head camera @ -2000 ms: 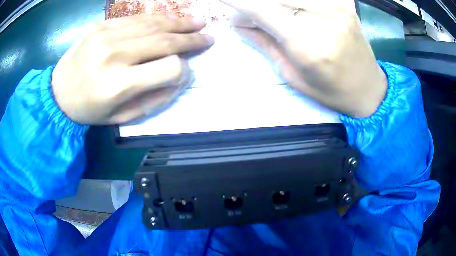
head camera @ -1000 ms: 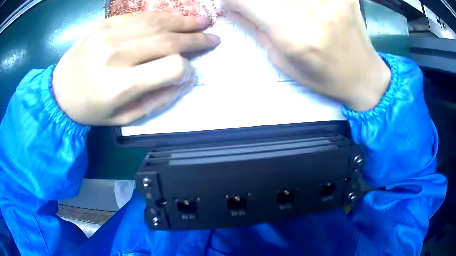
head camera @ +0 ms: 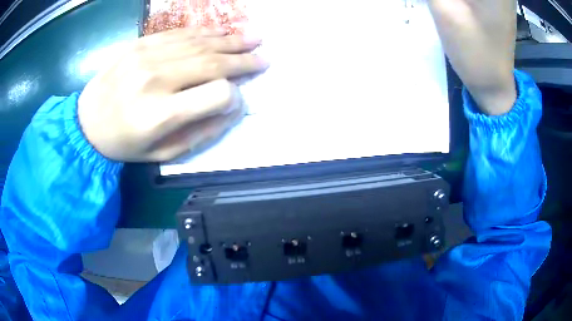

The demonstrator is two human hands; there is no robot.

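Observation:
My left hand (head camera: 166, 94) lies over the left part of the white paper sheet (head camera: 351, 106), its fingertips beside a loose heap of small copper-coloured parts (head camera: 188, 14). The fingers are bent, and whether anything is between them cannot be told. My right hand (head camera: 476, 44) is at the top right, over the sheet's right edge; its fingers are cut off by the frame's top. The black fixture (head camera: 323, 251) lies at the near side, with small square openings in its face and small bright specks in some of them. No hand touches it.
A dark tray edge (head camera: 301, 169) runs under the sheet, behind the fixture. A dark green mat (head camera: 37, 69) shows at the left. Grey equipment (head camera: 545, 56) stands at the right. A few tiny dark specks (head camera: 407, 21) lie on the sheet near the top right.
My right hand has moved right and up, away from the copper parts and my left hand, uncovering more of the sheet. My left hand has shifted slightly to the right.

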